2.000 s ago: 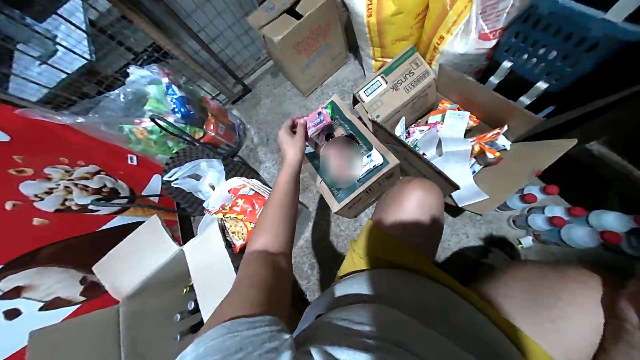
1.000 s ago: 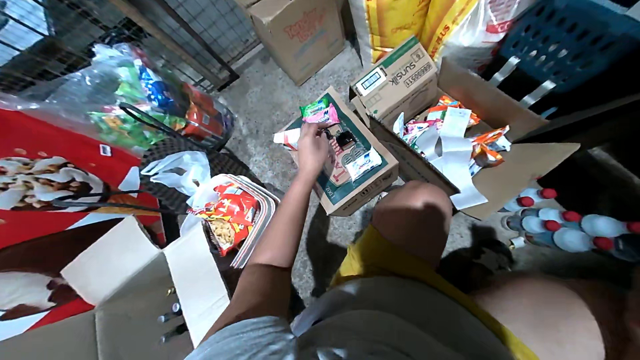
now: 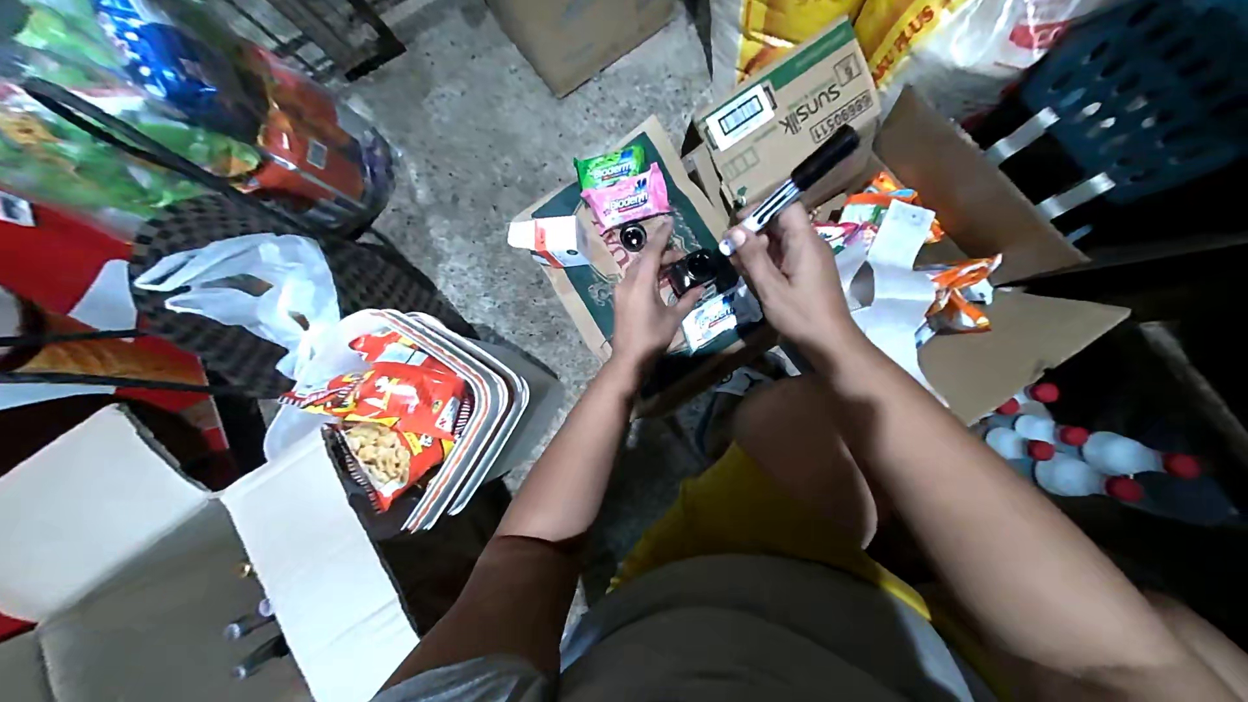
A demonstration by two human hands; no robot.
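My right hand holds a black-and-white marker pen, its black end pointing up and right. Close beside it, my left hand has its fingers around a small dark bottle or jar. Both hands are above a green-and-brown cardboard box. On that box lie a green Bioderm packet, a pink Bioderm packet, another small round dark-topped item, a small white carton and a white-and-blue packet.
To the right stands an open carton of packets and white paper, beside a Sunsilk box. Bottles with red caps are at far right. Stacked trays with red snack packs, a white plastic bag and an open carton are left.
My right hand has come into view with the marker. My left hand has moved from the pink packet to the small dark bottle or jar. The view has moved closer to the box.
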